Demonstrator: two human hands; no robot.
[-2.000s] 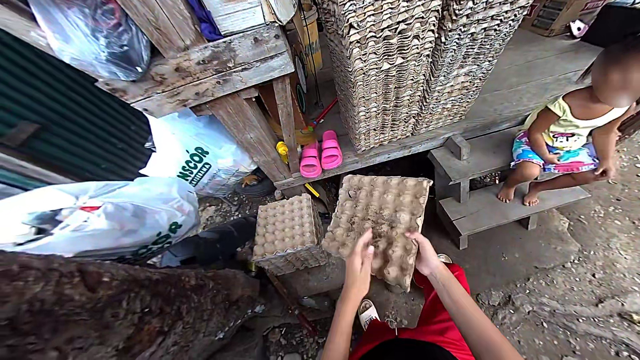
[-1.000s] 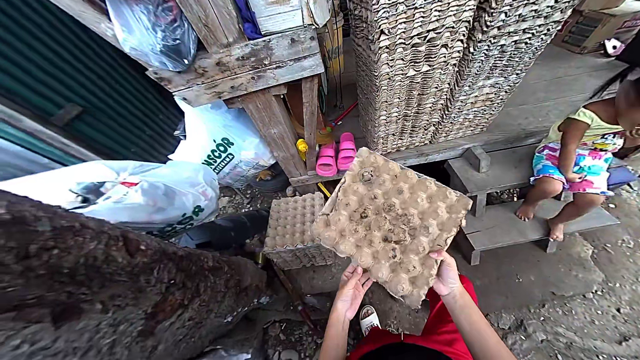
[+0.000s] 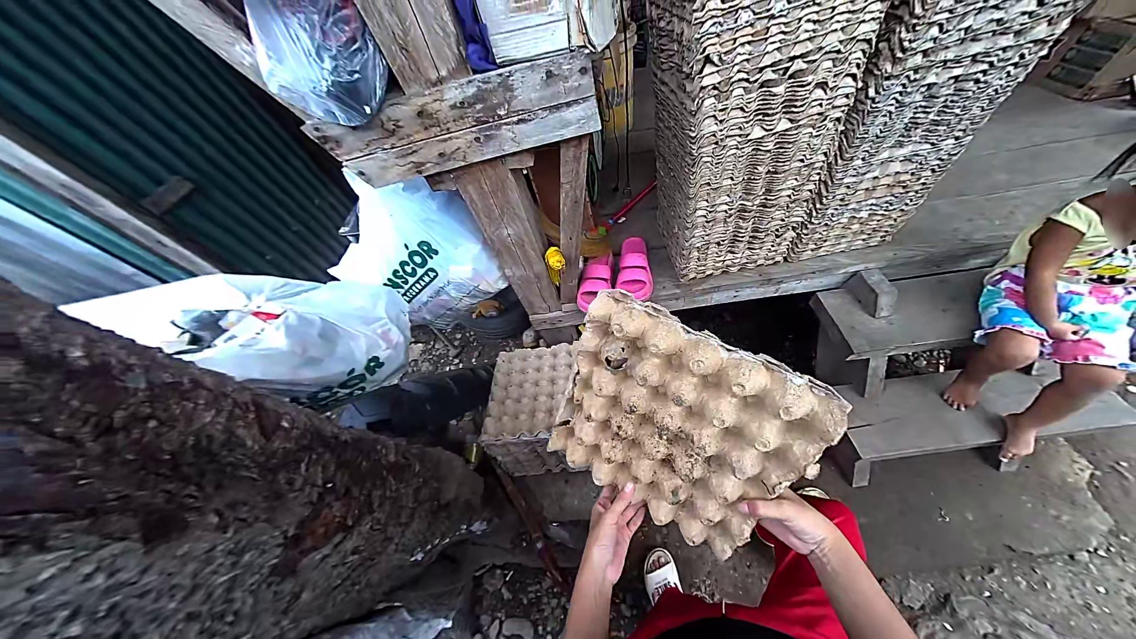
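A tilted pulp egg tray [image 3: 683, 417], with dark stains and a torn spot near its upper left, is held up in front of me. My left hand [image 3: 614, 532] grips its lower edge, and my right hand [image 3: 792, 522] grips the lower right edge with the thumb on the face. Left of it and lower down stands a short stack of egg trays [image 3: 530, 390], partly covered by the held tray. Tall stacks of egg trays [image 3: 763, 133] rise on the wooden platform beyond.
A child [image 3: 1052, 311] sits on wooden steps [image 3: 941, 417] at the right. Pink slides [image 3: 615, 273] lie at the platform edge. White plastic bags [image 3: 328, 328] and a thick trunk [image 3: 204, 497] are at the left. A wooden bench frame [image 3: 470, 115] stands ahead.
The single tray has been turned and tilted between my hands; two seconds ago it was more upright, with my left hand against its face. Both hands now hold its lower edges.
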